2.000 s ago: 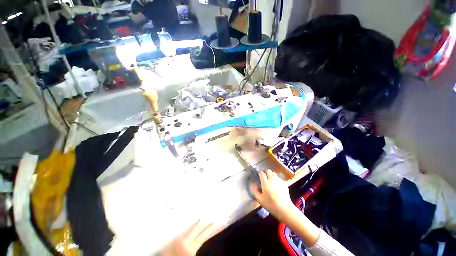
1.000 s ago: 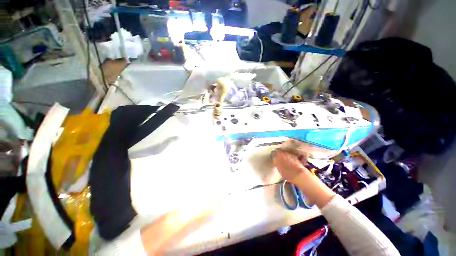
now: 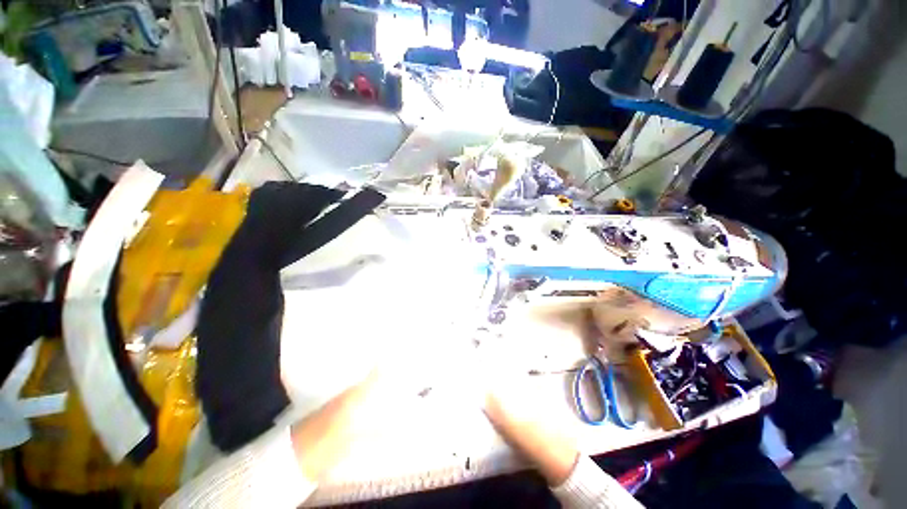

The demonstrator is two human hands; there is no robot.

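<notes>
A black curved fabric piece (image 3: 239, 328) lies left of the needle, its narrow end pointing toward the machine. The white and blue sewing machine (image 3: 636, 258) stands right of it. The presser foot area (image 3: 497, 303) is washed out by glare. My left hand (image 3: 348, 418) is low over the white table, its fingers lost in the glare. My right hand (image 3: 502, 413) is in front of the needle area, also bleached at the fingers. Whether either hand holds anything cannot be seen. Blue-handled scissors (image 3: 602, 393) lie right of my right hand.
A white curved piece with a black edge (image 3: 90, 318) lies on yellow tape (image 3: 164, 288) at the left. A parts box (image 3: 646, 373) full of small items sits at the right end. Dark thread cones (image 3: 704, 77) stand above. A tan handle (image 3: 502, 184) stands at the head's left end.
My right hand has moved left from under the machine head to the front of the needle. The view has shifted, so the scissors and box show fully. The black piece looks unmoved on the table.
</notes>
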